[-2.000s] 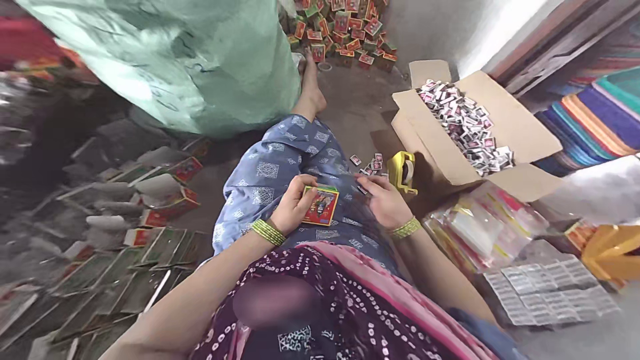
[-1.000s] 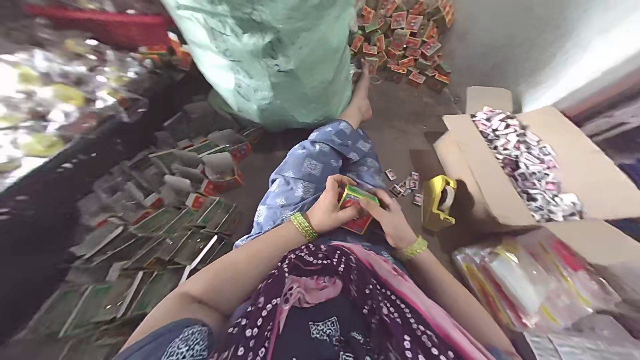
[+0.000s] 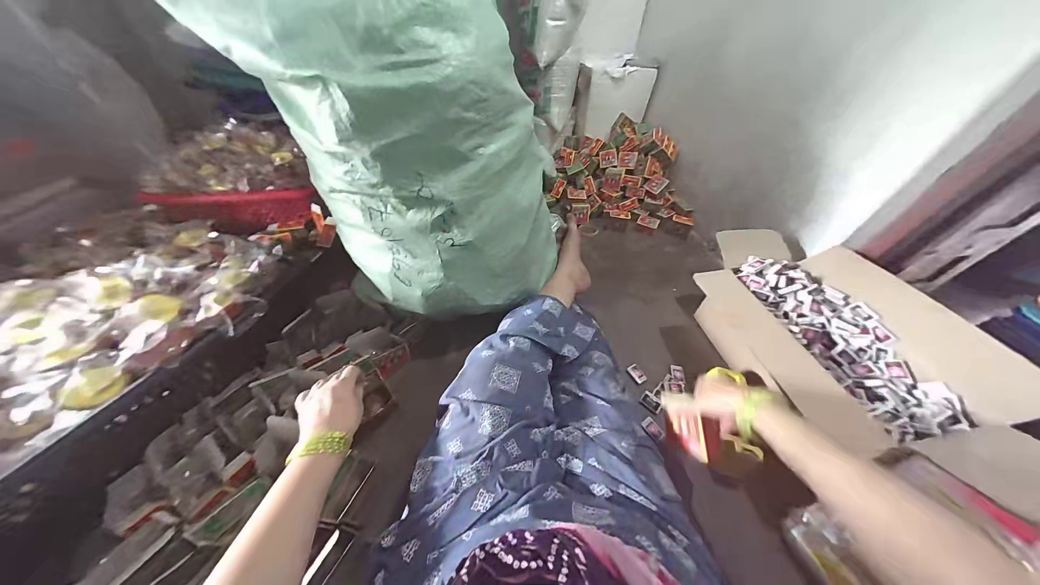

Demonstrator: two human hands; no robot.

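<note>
My left hand (image 3: 330, 402) reaches down to the open small cardboard boxes (image 3: 244, 439) on the floor at the left; its fingers touch one near the front row's right end, and whether they grip it is hidden. My right hand (image 3: 715, 402) is blurred by motion and holds a small red and yellow box (image 3: 689, 432). Beneath and beside it is a yellow tape dispenser (image 3: 741, 455), partly hidden. A few small printed packets (image 3: 636, 374) lie on the floor by my right hand.
A large green plastic sack (image 3: 422, 162) stands ahead. Beyond it small boxes are heaped (image 3: 621, 175) by the wall. An open carton (image 3: 731, 317) of small packets stands right, with plastic bags (image 3: 821, 536) nearer me. Trays of wrapped items (image 3: 106, 325) and a red tub (image 3: 231, 209) are left.
My hands were together over my lap at a small box one second ago. Now they are apart, the left over the open boxes and the right beside the tape dispenser. The view has shifted.
</note>
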